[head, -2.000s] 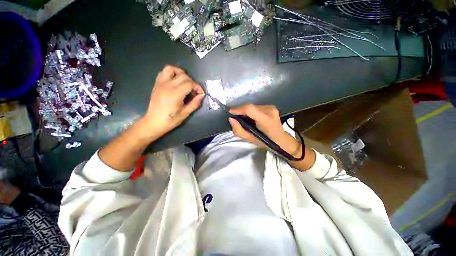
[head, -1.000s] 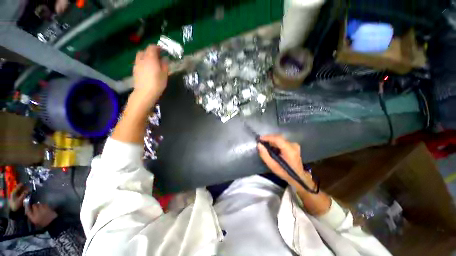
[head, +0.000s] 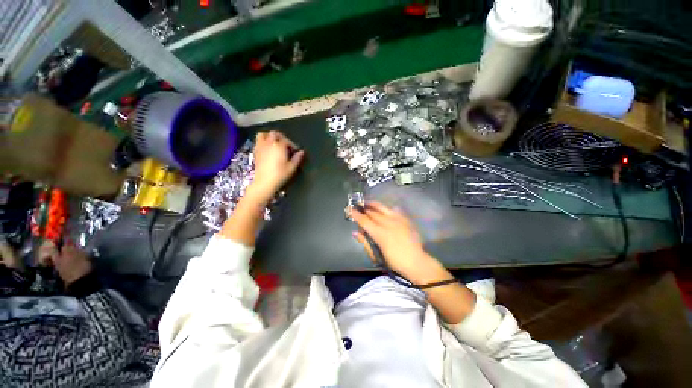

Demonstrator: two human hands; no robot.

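My right hand holds the black pen-like tool, with its cord by the wrist. Its fingertips are at a small white-silver piece on the dark bench; whether they grip it is unclear. My left hand is at the upper right edge of the loose pile of narrow whitish-pink strips. Its fingers are curled, and I cannot tell if they hold anything. The big pile of grey-silver assemblies lies beyond, between my hands and the belt.
A fan with a purple rim stands at left, near another person's hands. A brown tape roll, a white cup and silver rods are at right. The green belt runs behind. An open cardboard box is lower right.
My left hand has come back from the belt, where it was at a white piece, to the strip pile. My right fingertips have moved down onto a small piece. The view has shifted.
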